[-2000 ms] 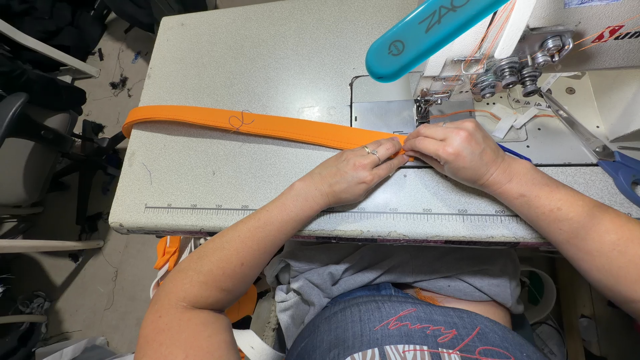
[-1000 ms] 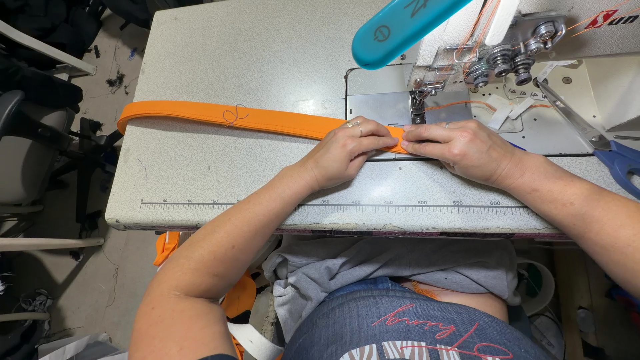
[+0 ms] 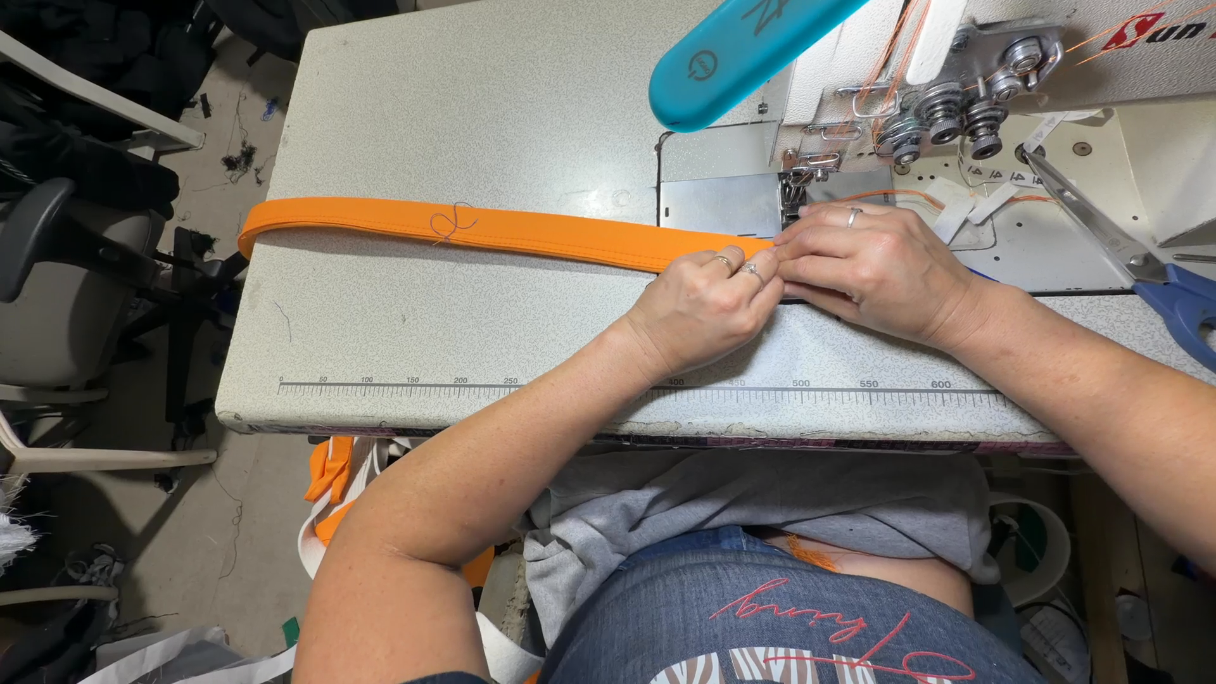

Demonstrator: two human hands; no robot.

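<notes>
An orange fabric band (image 3: 532, 231) with stitched lines lies across the sewing table (image 3: 456, 323), its left end bending over the table's left edge. A dark loose thread (image 3: 454, 222) rests on it. My left hand (image 3: 708, 304) grips the band's right end near the front of the metal needle plate. Right beside it, fingertips touching, my right hand (image 3: 869, 266) pinches the same end just below the presser foot (image 3: 792, 195) of the sewing machine (image 3: 1073, 57). The fingers hide the band's tip.
Blue-handled scissors (image 3: 1178, 294) lie at the right with blades over the machine bed, near white label scraps (image 3: 969, 211). A turquoise case-like object (image 3: 741, 62) juts over the back. A printed ruler (image 3: 570, 388) runs along the front edge. An office chair (image 3: 76, 294) stands left.
My right hand has shifted its fingers up toward the presser foot. The band's right end stays between both hands.
</notes>
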